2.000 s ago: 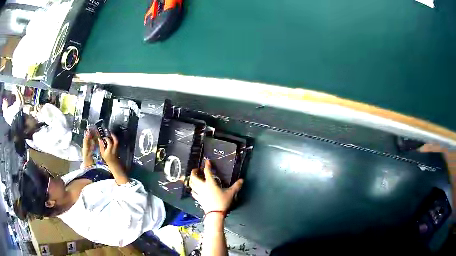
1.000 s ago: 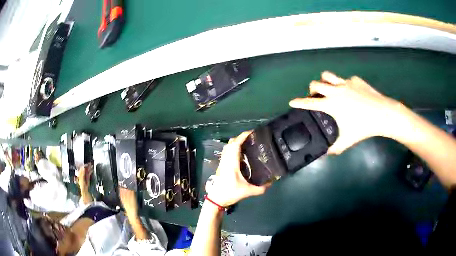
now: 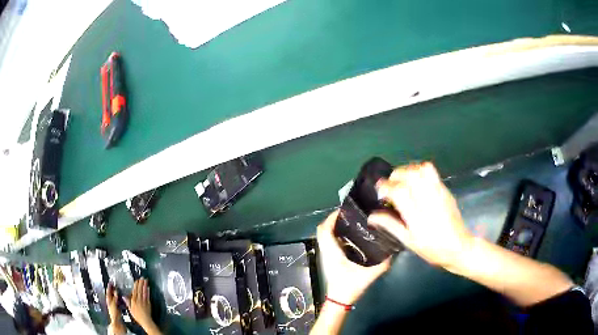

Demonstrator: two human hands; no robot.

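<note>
A black retail box (image 3: 368, 237) with a ring picture is held upright and tilted in front of me. My left hand (image 3: 347, 267), with a red string at the wrist, grips its lower part from the left. My right hand (image 3: 423, 219) is at the box's open top, its fingers on a black piece (image 3: 375, 175) that sticks up there, probably the inner tray. My fingers hide how far the tray sits in the box.
Black ring boxes (image 3: 290, 281) stand in a row at lower left. Inner trays (image 3: 528, 219) lie at right. Packed units (image 3: 229, 183) lie along the shelf edge. A red-black utility knife (image 3: 113, 99) and long black box (image 3: 47, 169) are on the shelf. Another person's hands (image 3: 138, 305) are at far left.
The tray piece, earlier exposed flat beside the sleeve, is now mostly hidden at the box opening. The held box has turned more upright. The view has shifted, showing more trays at right.
</note>
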